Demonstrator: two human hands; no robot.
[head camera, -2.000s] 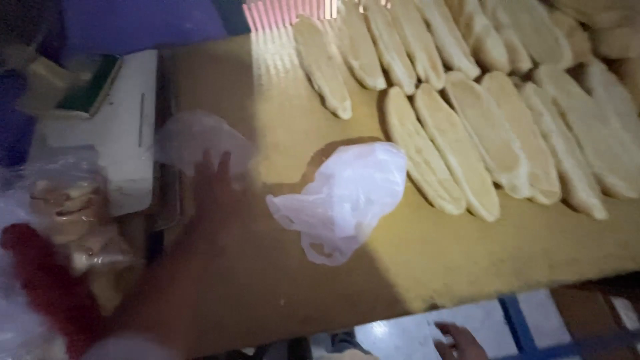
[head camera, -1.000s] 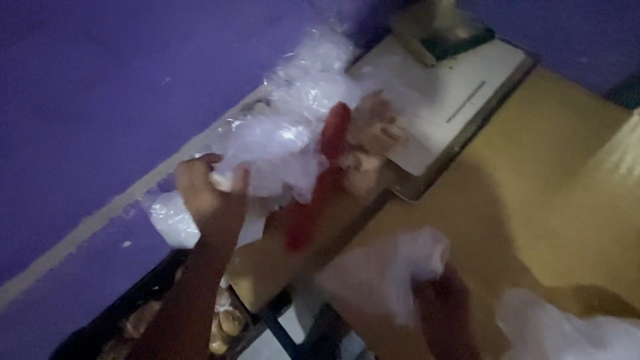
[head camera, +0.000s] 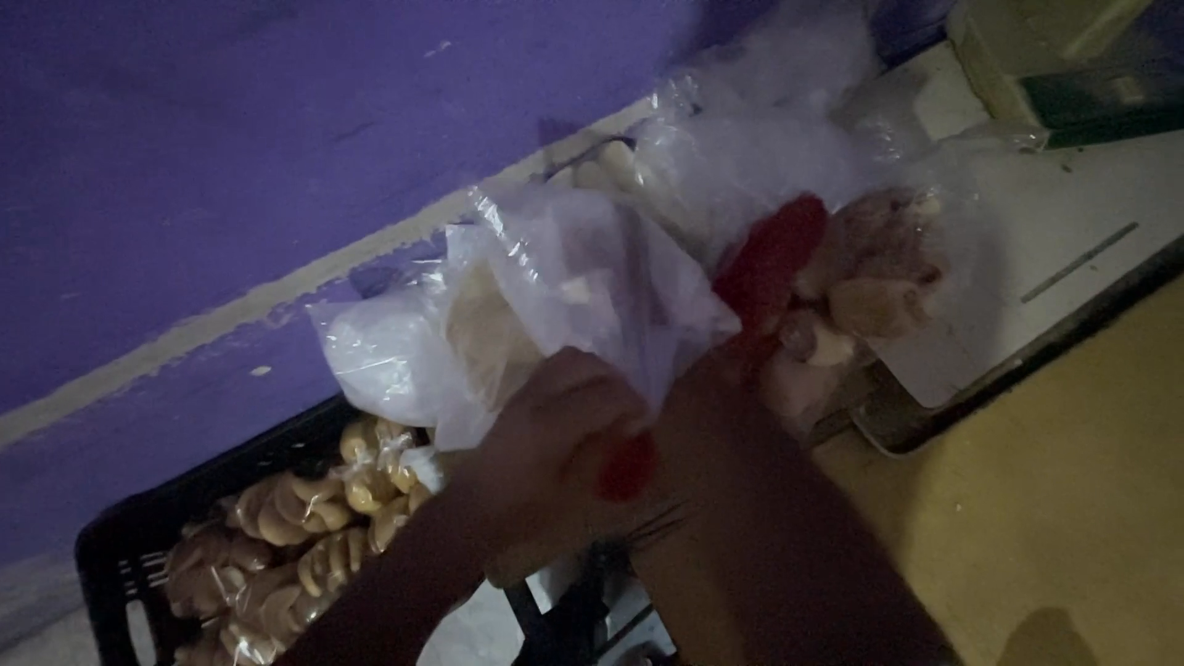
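Near the middle, my left hand (head camera: 573, 407) has its fingers closed on a clear plastic bag (head camera: 592, 268). Just right of it, my right hand (head camera: 708, 388) touches the same bag; its fingers are dark and blurred, so its grip cannot be made out. A red, fuzzy-looking item (head camera: 772, 264) lies behind my right hand. To its right are bagged bread pieces (head camera: 874, 296). More clear plastic (head camera: 749, 157) is heaped behind, and a white plastic packet (head camera: 379, 356) lies left of the hands.
A black plastic crate (head camera: 111, 555) with bagged bread rolls (head camera: 287, 509) stands at lower left, below a purple wall (head camera: 231, 139). At right are a white flat-topped appliance or board (head camera: 1045, 240), a green-edged object (head camera: 1101, 106) and the yellowish tabletop (head camera: 1054, 490).
The view has swung left, away from the long bread pieces on the table. My right hand has moved from the table's side over to my left hand at the plastic bags.
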